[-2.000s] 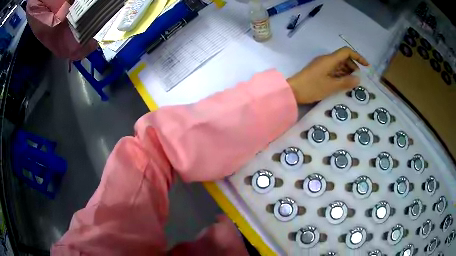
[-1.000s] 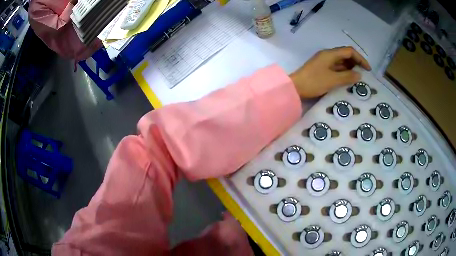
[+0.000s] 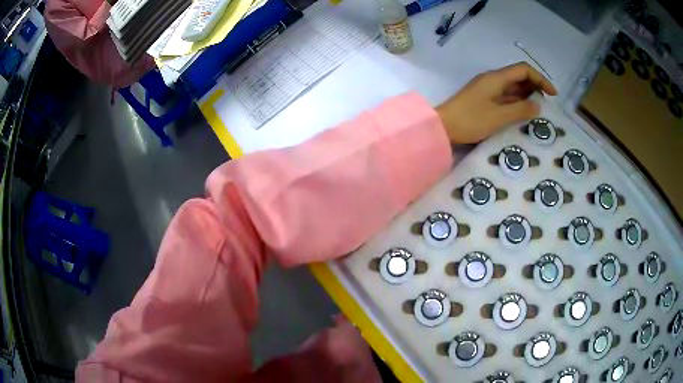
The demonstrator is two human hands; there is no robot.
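Observation:
My left hand point(image 3: 498, 103) lies at the far left corner of the white foam tray point(image 3: 382, 307), its fingers loosely curled at the tray's edge. Whether they grip the edge cannot be told. The tray holds rows of round parts point(image 3: 510, 310), each with a shiny silver centre and a pale ring, in pockets with brown side notches. The tray runs out of the picture at the bottom and right. My right hand is not in view.
A small labelled bottle point(image 3: 395, 28), a pen point(image 3: 463, 21), a thin stick point(image 3: 532, 60) and a record sheet point(image 3: 299, 67) lie or stand beyond my arm. A brown tray point(image 3: 636, 135) with dark discs is at right. Blue stools and another person's sleeve point(image 3: 90, 45) are at left.
The view has shifted slightly. My left hand stays at the tray's corner, its fingers settled a little from their earlier pose. The round parts stay in their pockets.

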